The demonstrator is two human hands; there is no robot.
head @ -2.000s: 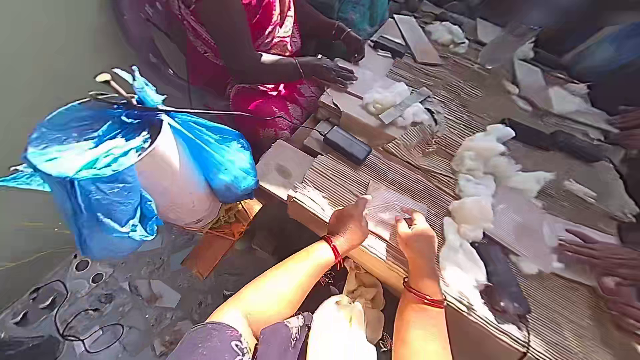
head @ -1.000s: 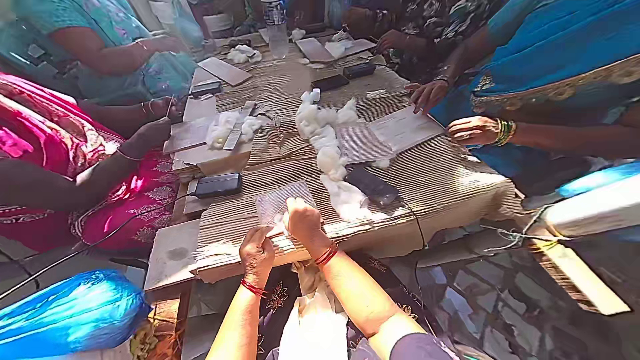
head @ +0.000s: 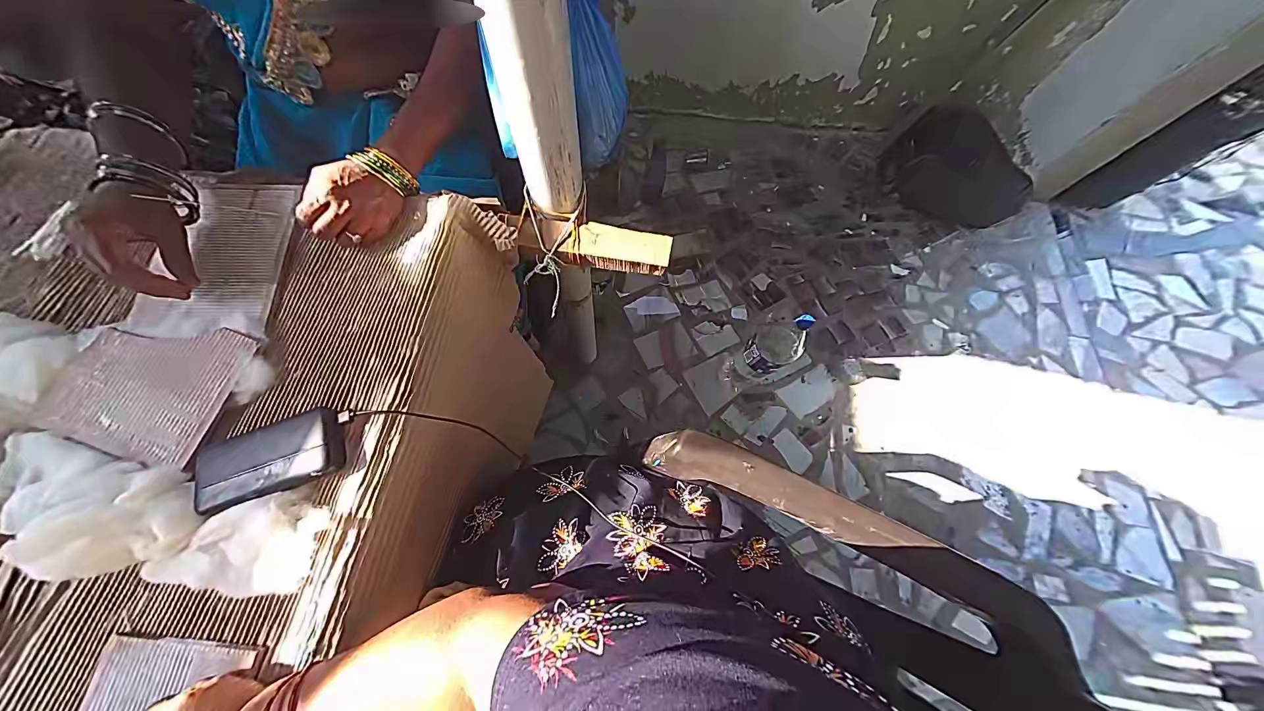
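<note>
Only a sliver of my right hand (head: 212, 694) shows at the bottom left edge, with dark red bangles at the wrist. It is beside a small pale ribbed sheet (head: 163, 671) on the corrugated cardboard stack (head: 395, 326); its fingers are cut off, so its hold is hidden. My left hand is out of view. Farther up lie white cotton wool (head: 89, 513), a pinkish ribbed sheet (head: 148, 390) and a black power bank (head: 272, 459) with a cable plugged in. A co-worker's two hands are at another pale ribbed sheet (head: 232, 247) at the top left.
A white pole (head: 543, 109) is tied to a wooden piece (head: 622, 247) beyond the cardboard's corner. A plastic bottle (head: 775, 346) is on the mosaic floor. A dark chair arm (head: 790, 494) is at my right, and a dark bag-like object (head: 953, 163) is near the wall.
The view has swung far to the right. My left hand, seen at the small sheet before, has left the view, and my right hand is mostly cut off.
</note>
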